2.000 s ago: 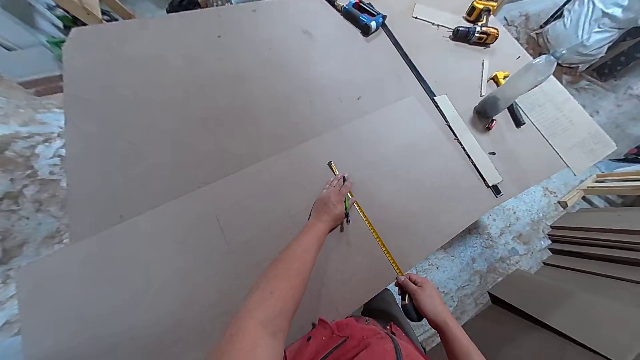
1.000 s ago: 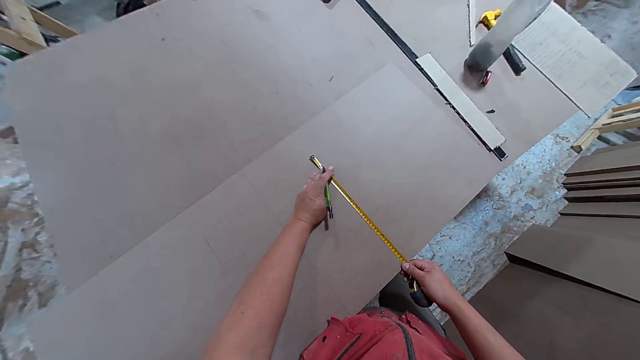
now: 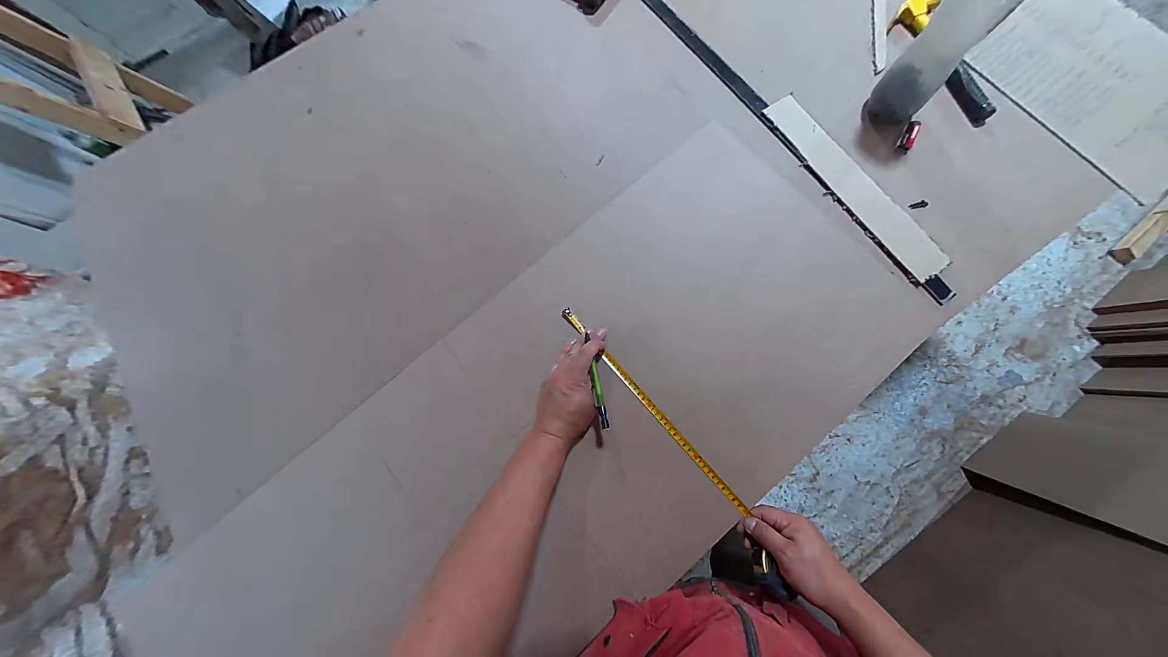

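Observation:
My right hand (image 3: 792, 547) grips the dark case of a tape measure at the near edge of a large greyish-brown board (image 3: 712, 219). The yellow blade (image 3: 675, 433) runs from it up and left across the board. My left hand (image 3: 573, 388) pinches the blade near its hooked end and also holds a green and black pencil or marker (image 3: 598, 392), which points down. The blade's end lies short of a long straight line across the board, which may be the edge of an upper sheet. A faint short mark shows left of my left forearm.
At the upper right, a black metal rail (image 3: 707, 55) lies beside a pale strip (image 3: 858, 187). Beyond are a grey translucent bottle (image 3: 922, 73), a small red item (image 3: 909, 137) and a white sheet with writing (image 3: 1086, 82). Brown panels (image 3: 1077, 456) stand at the right; wooden framing (image 3: 100, 87) is upper left.
The view has shifted, with the drills and the blue tool out of it now. Both hands keep hold of the tape measure, its blade extended across the board throughout.

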